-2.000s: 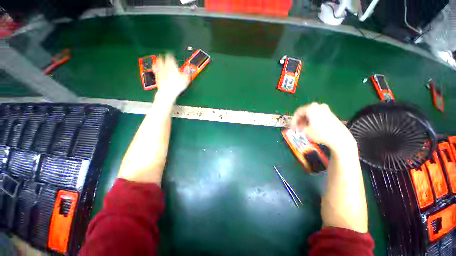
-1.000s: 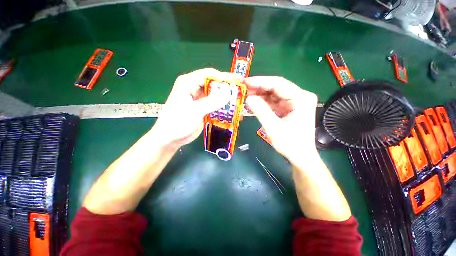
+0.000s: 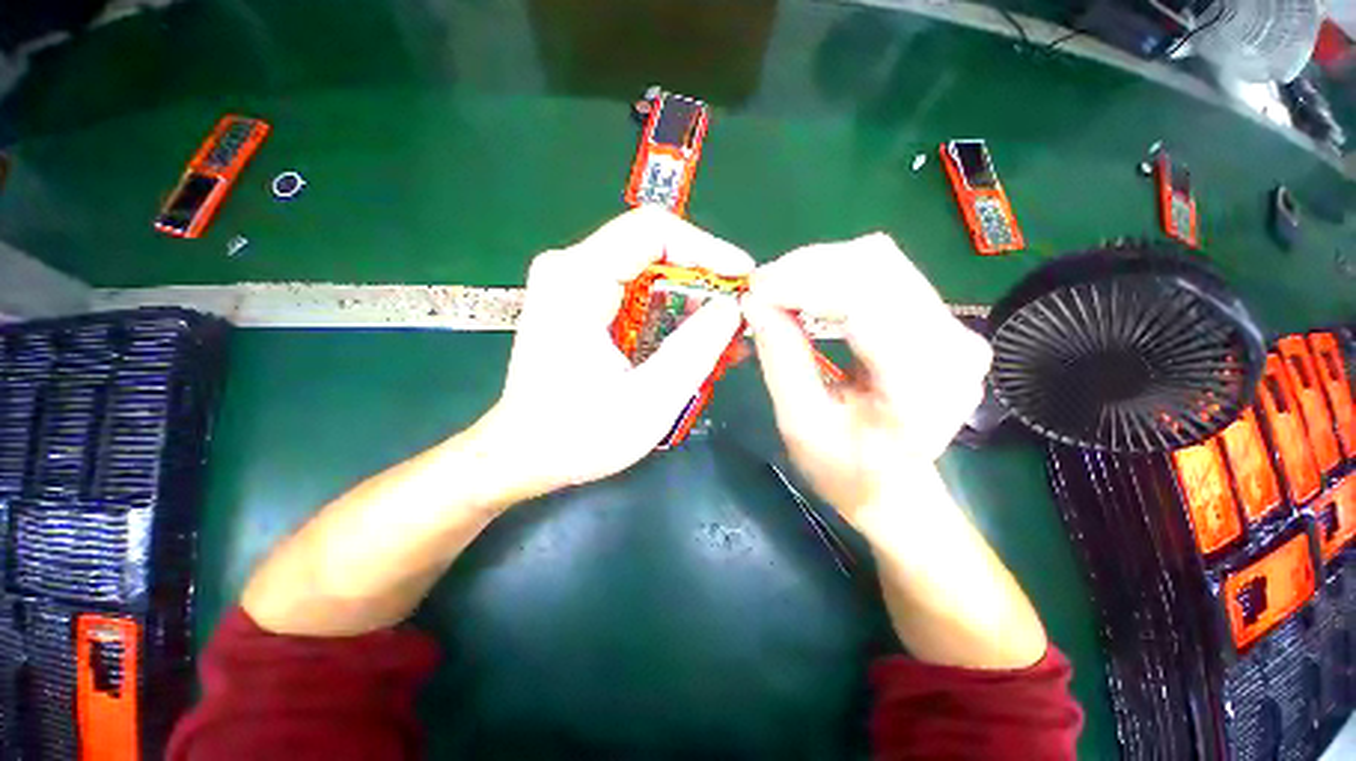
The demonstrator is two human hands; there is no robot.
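Note:
My left hand (image 3: 595,357) holds a half-assembled phone (image 3: 669,312) with an orange frame and exposed board, tilted, above the green bench. The left thumb lies across the board and hides part of it. My right hand (image 3: 877,357) has thumb and forefinger pinched together at the phone's upper right corner. Whether a small part is between these fingertips cannot be told. Part of another orange phone (image 3: 828,367) shows behind the right hand. Thin tweezers (image 3: 812,517) lie on the bench below the right hand.
Orange phones lie on the green belt at left (image 3: 213,176), middle (image 3: 668,149) and right (image 3: 982,196). A small ring-shaped part (image 3: 287,185) lies at left. A worn pale strip (image 3: 372,306) edges the belt. A black fan (image 3: 1126,350) stands right. Black trays (image 3: 89,446) flank the bench.
The held phone has turned and tilted, and my left hand now covers more of it. My right fingers have closed together at its corner. Belt phones have shifted left in view.

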